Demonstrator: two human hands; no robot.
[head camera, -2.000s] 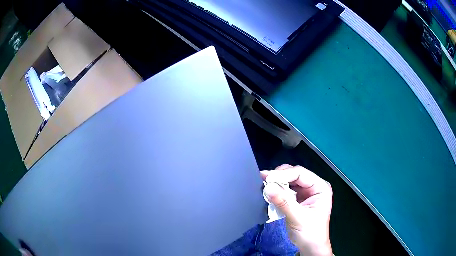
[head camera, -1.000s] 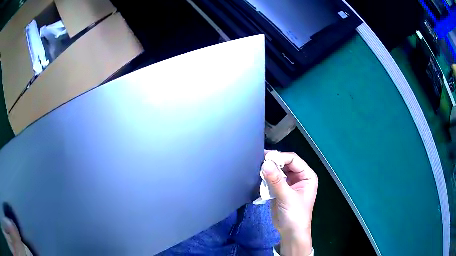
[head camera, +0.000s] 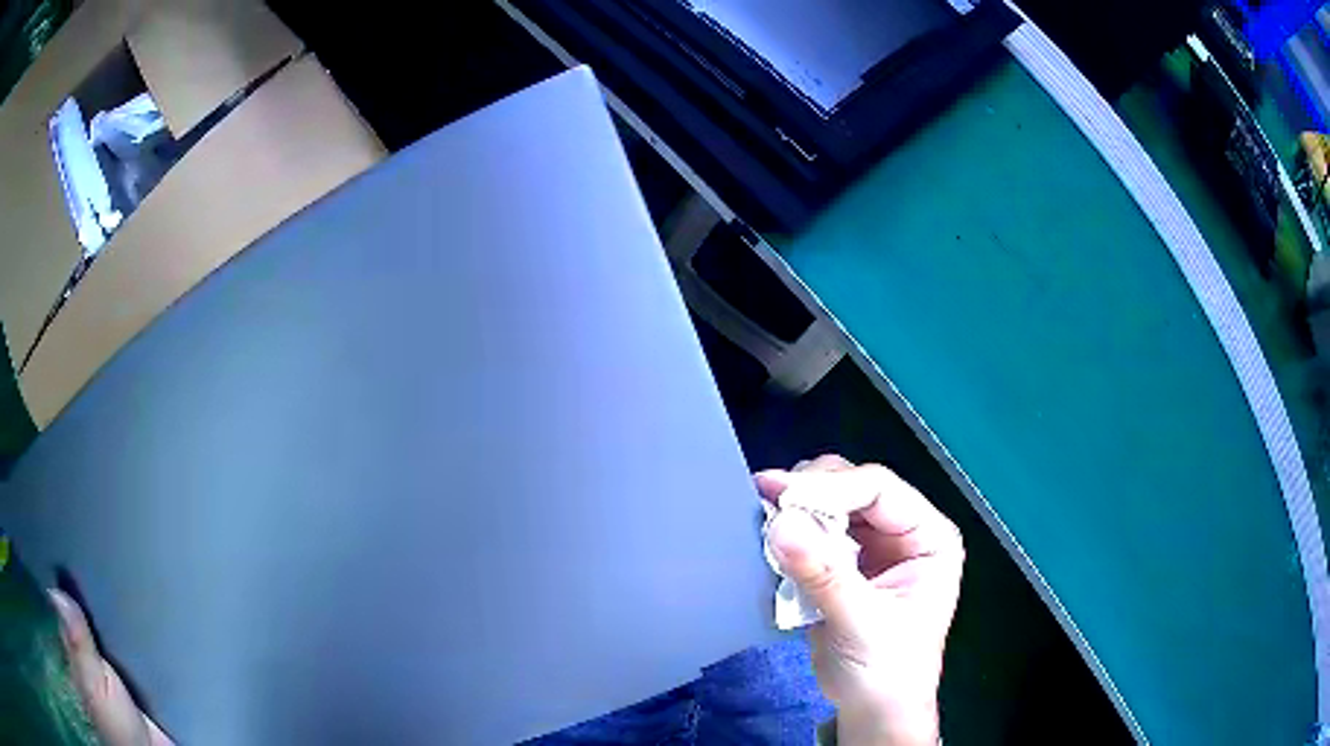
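Note:
A large thin grey sheet (head camera: 423, 437) is held tilted over the wearer's jeans-covered lap. My right hand (head camera: 883, 583) pinches a crumpled white wipe (head camera: 792, 601) at the sheet's right edge, near its lower right corner. My left hand (head camera: 99, 678) is at the sheet's lower left edge, cut off by the bottom of the picture; its thumb side shows and the other fingers are hidden behind the sheet.
A brown open carton (head camera: 219, 219) with white and dark scraps stands at the upper left. A display module in a black frame (head camera: 846, 51) lies on the green-topped bench (head camera: 1050, 335) at the upper right. A pale stool leg (head camera: 795, 364) shows beside the bench edge.
The sheet first tilted to a bright white glare, its top corner shifting right, then tilted back to plain grey with the corner further left. My right hand stayed at the right edge with the wipe.

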